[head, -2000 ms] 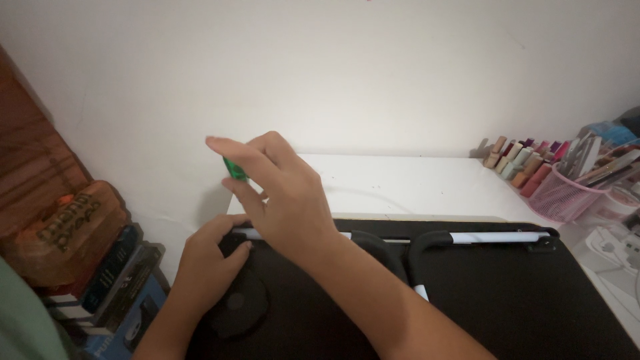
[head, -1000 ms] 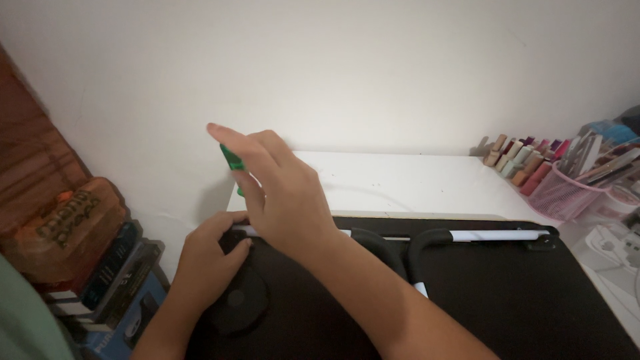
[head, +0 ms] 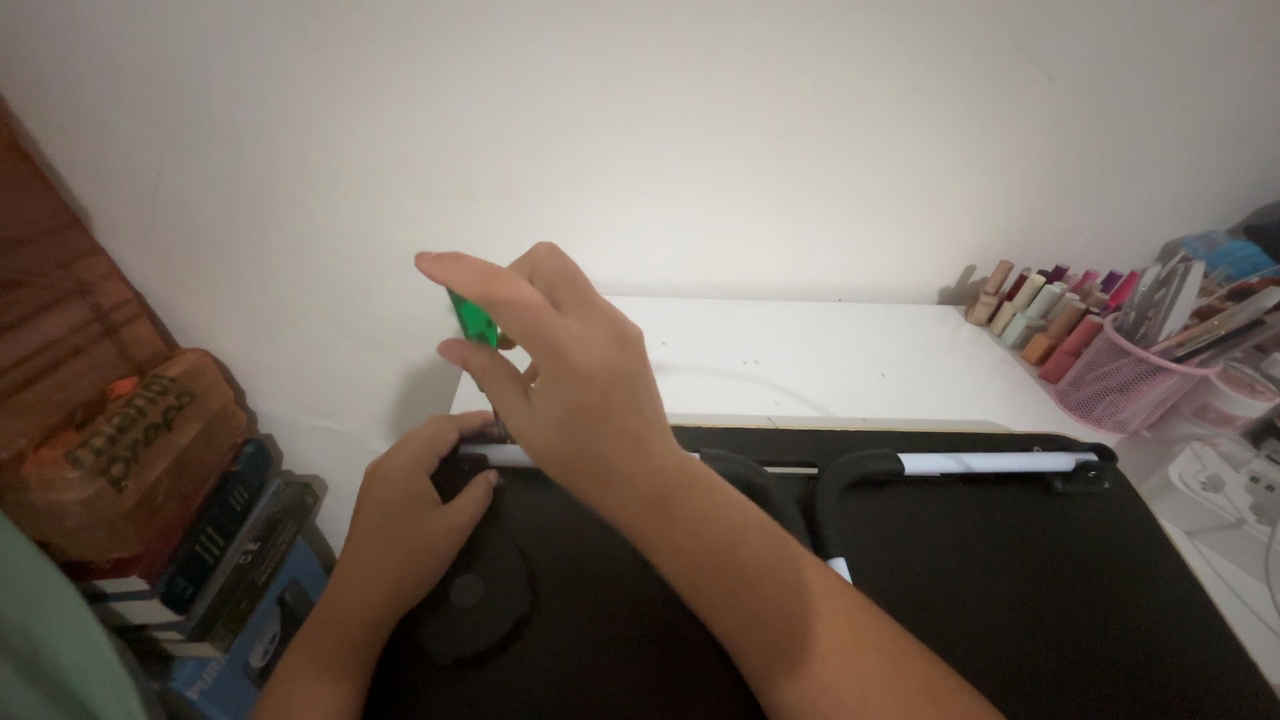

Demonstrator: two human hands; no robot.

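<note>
My right hand (head: 585, 370) grips the translucent green handle (head: 474, 320) of what looks like a screwdriver, held upright between thumb and fingers. Its thin shaft (head: 496, 412) points down to the far left corner of a black folding table or panel (head: 1000, 580). My left hand (head: 420, 510) rests at that corner, fingers and thumb around the end of a white metal tube (head: 510, 456) with black fittings. A second white tube (head: 1000, 463) with a black bend lies along the far edge on the right. The tip of the shaft is hidden behind my hands.
Behind the black panel is a white tabletop (head: 760, 350) against the wall. Nail polish bottles (head: 1045, 310) and a pink mesh cup (head: 1130, 380) of tools stand at the right, with a white power strip (head: 1225, 490). Stacked books (head: 225, 540) and an orange bag (head: 140, 450) are at the left.
The fingers of my right hand have shifted around the green handle, which shows at a slightly different angle. My left hand has stayed at the corner.
</note>
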